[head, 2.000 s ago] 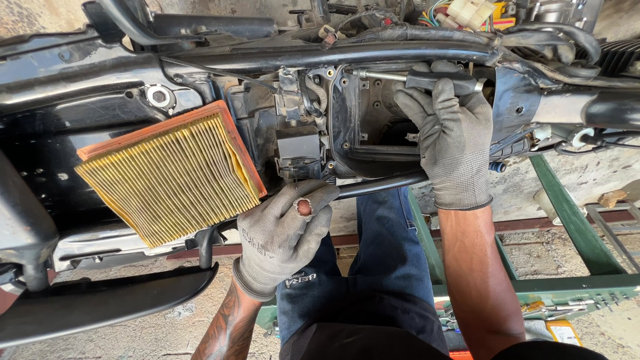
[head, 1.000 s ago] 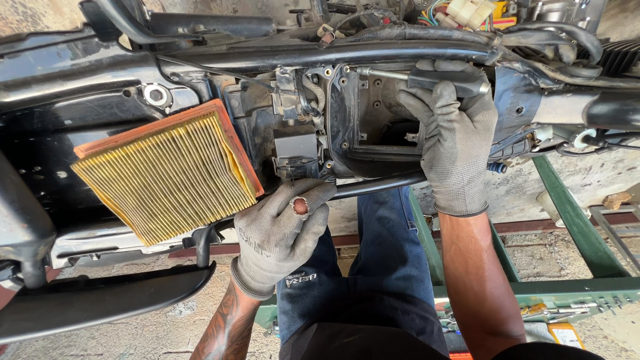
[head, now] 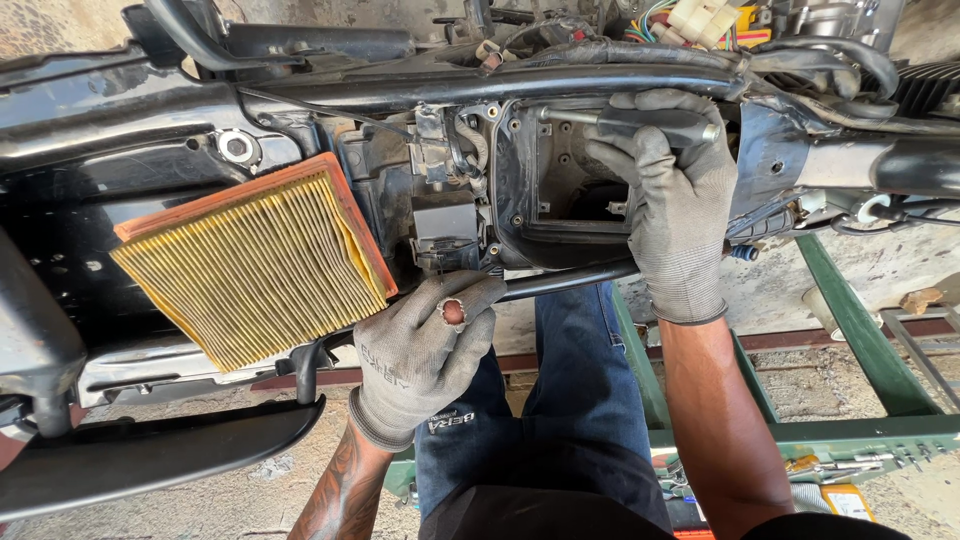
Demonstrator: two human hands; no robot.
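Observation:
My right hand (head: 671, 180), in a grey work glove, grips the black handle of a screwdriver-like tool (head: 660, 126). Its metal shank points left across the upper edge of the open airbox (head: 517, 217) of a partly stripped motorcycle. My left hand (head: 427, 345), gloved with a hole at one finger, rests on the black frame tube (head: 574, 279) below the airbox; I see no tool in it. Left of it, a pleated yellow air filter with an orange rim (head: 255, 262) lies tilted on the black rear bodywork. The tip of the shank sits near the airbox's upper left corner.
Cables and a white connector (head: 701, 21) lie above the frame. A black curved part (head: 165, 457) juts out at lower left. At lower right stands a green metal stand (head: 862, 337), with tools (head: 840, 465) on its tray. A black cover (head: 444, 217) adjoins the airbox.

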